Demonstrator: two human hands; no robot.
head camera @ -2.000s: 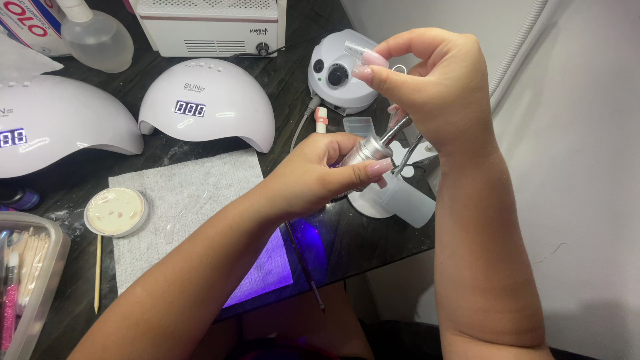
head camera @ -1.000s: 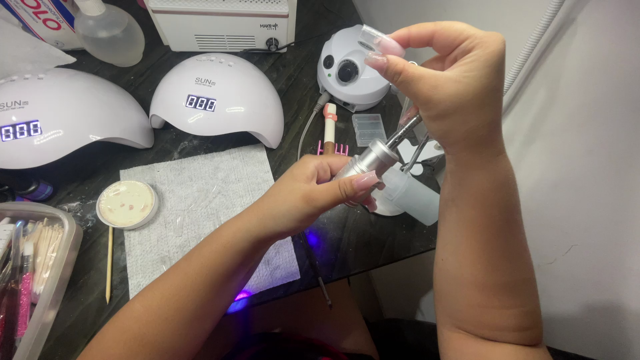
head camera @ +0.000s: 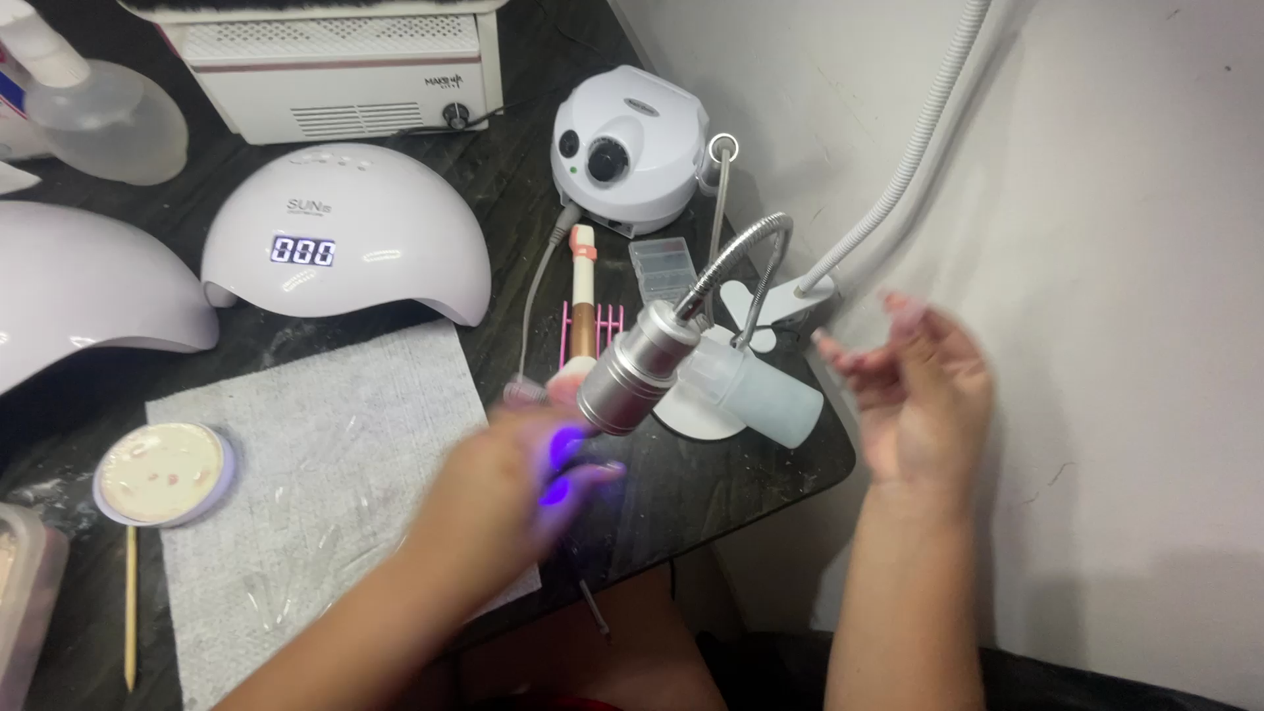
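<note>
My left hand (head camera: pixel 513 484) is blurred, just below the head of a silver gooseneck UV lamp (head camera: pixel 632 370), with violet light on its fingers; whether it touches the lamp cannot be told. My right hand (head camera: pixel 913 385) is raised in front of the wall, right of the lamp, fingers bent; whether anything small is between them is unclear. The lamp's flexible neck curves down behind a frosted plastic bottle (head camera: pixel 775 395) lying on a white round base (head camera: pixel 696 412). A brush with a pink-and-white handle (head camera: pixel 584 272) lies beside a pink rack (head camera: pixel 609 318).
A white nail drill machine (head camera: pixel 632 148) stands at the back, near a clear plastic case (head camera: pixel 664 269). Dome nail lamps (head camera: pixel 346 232) are at the left. A paper towel (head camera: pixel 316 474), round jar (head camera: pixel 163 474) and wooden stick (head camera: pixel 130 602) lie nearer. The dark table's edge (head camera: pixel 750 518) runs below the lamp.
My right hand has moved away from the lamp, to the right and down. My left hand has come off the top and side of the lamp's head and is now below it.
</note>
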